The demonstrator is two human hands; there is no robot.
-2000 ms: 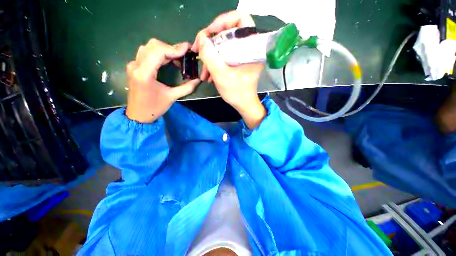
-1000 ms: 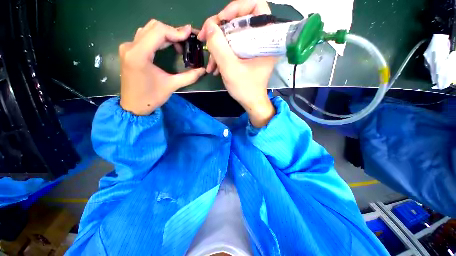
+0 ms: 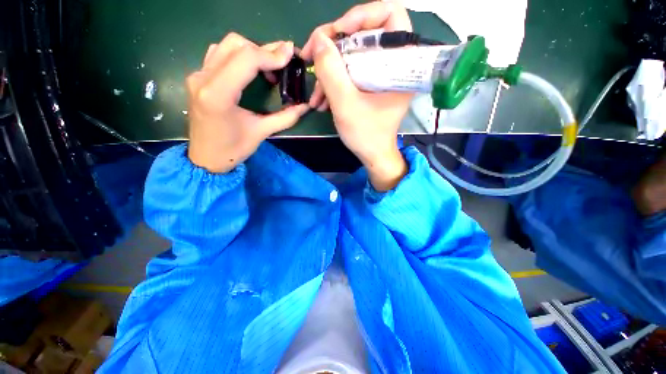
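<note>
My left hand holds a small dark block, the black component, between thumb and fingers above the green bench. My right hand grips a whitish dispensing syringe with a printed label, lying nearly level. Its thin yellowish tip points left and meets the right side of the component; exact contact is too small to tell. A green cap closes the rear end, and a clear looped air hose with a yellow band runs from it. A small black piece lies along the syringe.
White paper lies on the green bench behind the syringe. A crumpled white tissue is at the right. Black trays stand at the far left. Another person's blue sleeve is at the right, below the bench edge.
Both hands, the component and the syringe sit slightly further right in view than before. The component remains in the left hand and the syringe in the right. The hose loop has shifted right.
</note>
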